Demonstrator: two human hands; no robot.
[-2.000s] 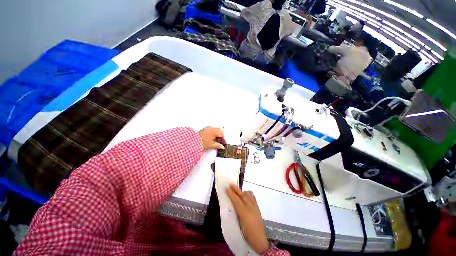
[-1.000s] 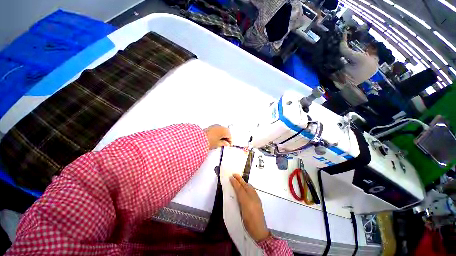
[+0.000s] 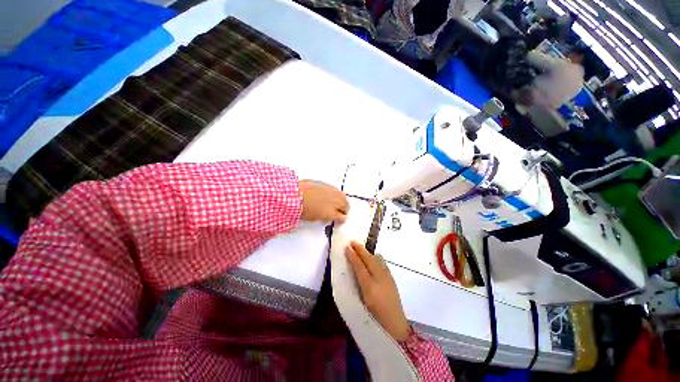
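A long white strip (image 3: 350,287) lies over a dark plaid strip (image 3: 376,227) at the needle area of the white sewing machine (image 3: 455,160) and hangs over the table's front edge. My left hand (image 3: 323,202) is at the left edge of the strips near the presser foot, its fingers bent down on the cloth; its fingertips are partly hidden. My right hand (image 3: 379,287) lies along the right side of the white strip, fingertips pressing on it. The needle tip is too small to make out.
Cut plaid panels (image 3: 160,104) lie flat on the table's left. Scissors with a red handle loop (image 3: 449,257) lie right of the needle. Black straps cross the table (image 3: 429,298). Blue sheets (image 3: 71,56) are at the far left. People sit at machines behind.
The white strip and plaid have moved further up under the machine, with more white at the foot. My left hand now lies over the strip's left edge. The whole view has shifted.
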